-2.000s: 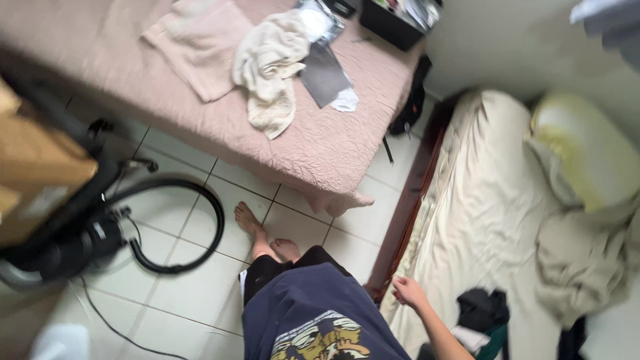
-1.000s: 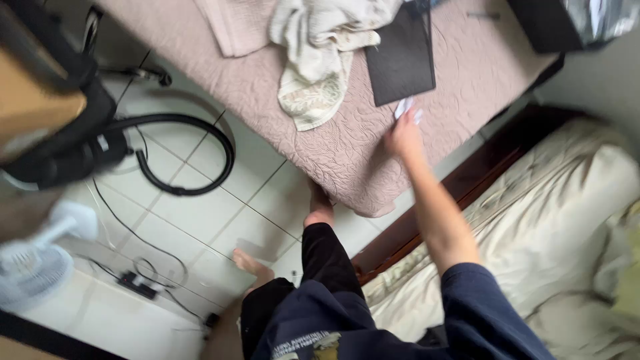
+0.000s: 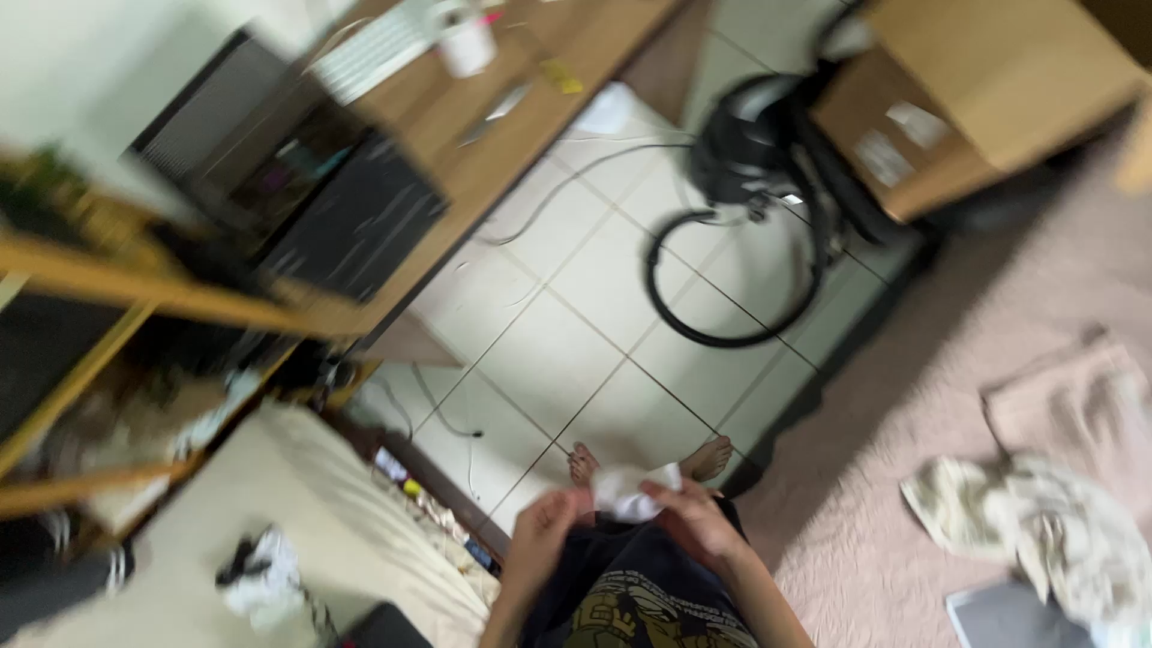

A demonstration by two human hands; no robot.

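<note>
A small crumpled white item [image 3: 630, 493], blurred, perhaps paper or cloth, is between my hands in front of my dark printed shirt [image 3: 648, 603]. My right hand [image 3: 697, 522] pinches its right side between thumb and fingers. At the item's left edge is my left hand [image 3: 549, 522], its fingers curled; blur hides whether they grip it. To the right, a cream towel [image 3: 1053, 531] lies bunched on the pink bedspread [image 3: 864, 504], beside a flat grey item [image 3: 1017, 616].
A vacuum cleaner [image 3: 742, 135] with a looped black hose [image 3: 661, 306] stands on the tiled floor [image 3: 576, 351], near a cardboard box [image 3: 990, 90]. A wooden desk [image 3: 486, 144] holds a computer case [image 3: 351, 216]. A cream-covered bed [image 3: 306, 504] lies at lower left.
One second ago a hand reached to a small white thing by the dark flat item on the pink bed. Now both hands are together before my body around a white item. The view has turned strongly.
</note>
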